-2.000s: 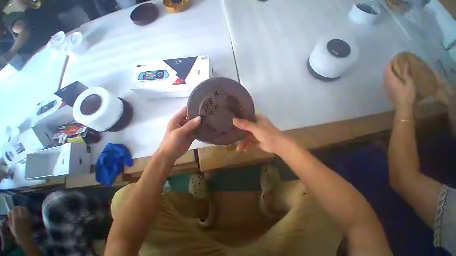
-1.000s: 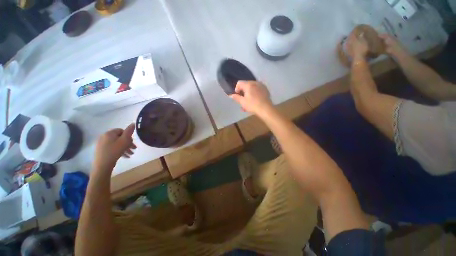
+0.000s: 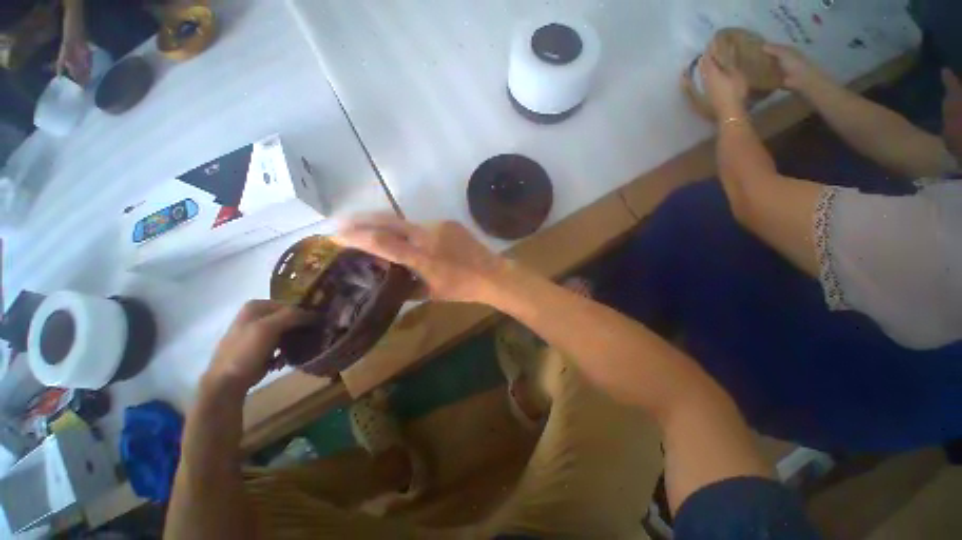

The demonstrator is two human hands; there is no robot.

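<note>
A dark brown base shell (image 3: pixel 353 327) is tilted with its hollow side showing, between my two hands near the bench edge. My left hand (image 3: pixel 253 348) grips its left rim, with the fingertips partly hidden at the shell. My right hand (image 3: pixel 433 253) is at its upper right rim, blurred, with the fingers stretched over it; whether it grips is unclear. Part of a tan shell (image 3: pixel 301 258) shows behind and under the dark one. Another dark shell (image 3: pixel 510 196) lies on the sheeting to the right.
A retail carton (image 3: pixel 227 200) stands behind my hands. White appliance bodies stand at the back (image 3: pixel 551 69) and left (image 3: pixel 79 340). A blue cloth (image 3: pixel 151 448) and open white box (image 3: pixel 63 480) are at left. Another person's hands hold a tan shell (image 3: pixel 744 65) at right.
My right hand has let go of the dark shell, which now lies on the bench, and moved left to the stack. My left hand has taken hold of the stack's dark shell, now tilted.
</note>
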